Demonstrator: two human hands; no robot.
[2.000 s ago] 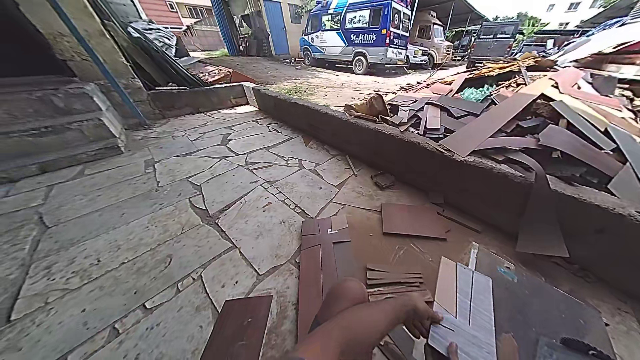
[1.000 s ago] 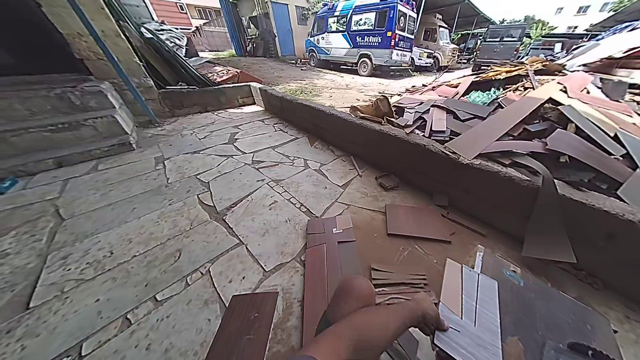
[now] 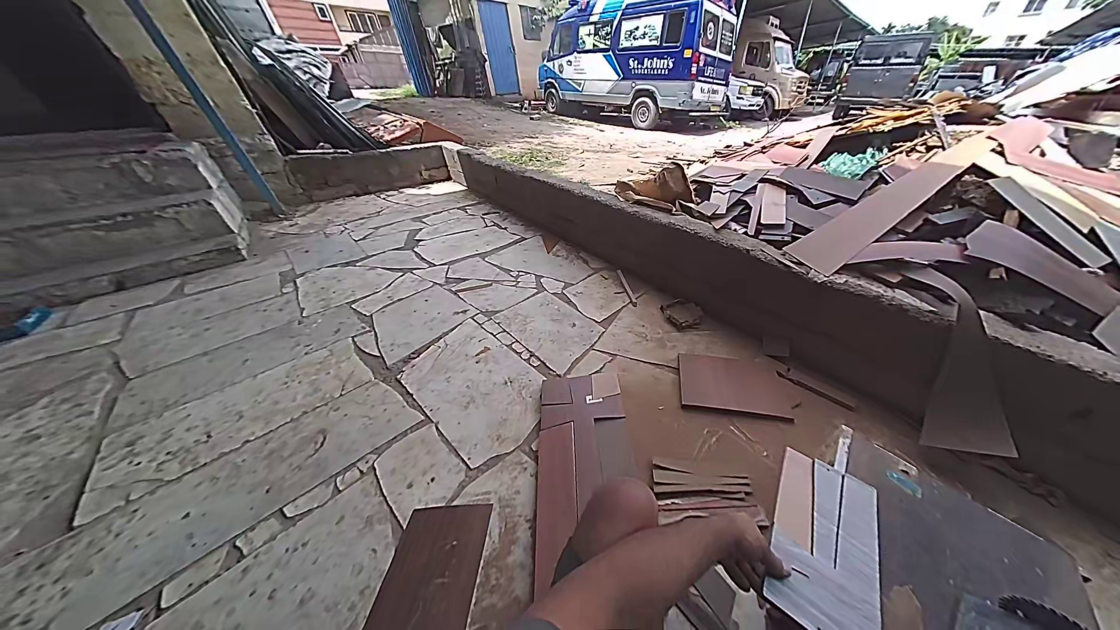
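My left hand (image 3: 748, 556) reaches in from the bottom and grips the left edge of a light grey laminate board (image 3: 827, 564) with straight slits in its far part. A pinkish-brown strip (image 3: 794, 500) lies along the board's far left part. The board rests at the left of a dark flat tabletop (image 3: 971, 534). Part of a toothed circular saw blade (image 3: 1037, 610) shows at the bottom right. Left of my hand is a stack of thin cut strips (image 3: 702, 483). My right hand cannot be made out.
Reddish-brown panels lie left of my knee (image 3: 437, 569), under it (image 3: 560, 464) and farther off (image 3: 735, 385). A low concrete wall (image 3: 700, 254) runs along the right, with heaped laminate offcuts (image 3: 919, 210) behind it. Irregular stone paving (image 3: 464, 376) covers the left.
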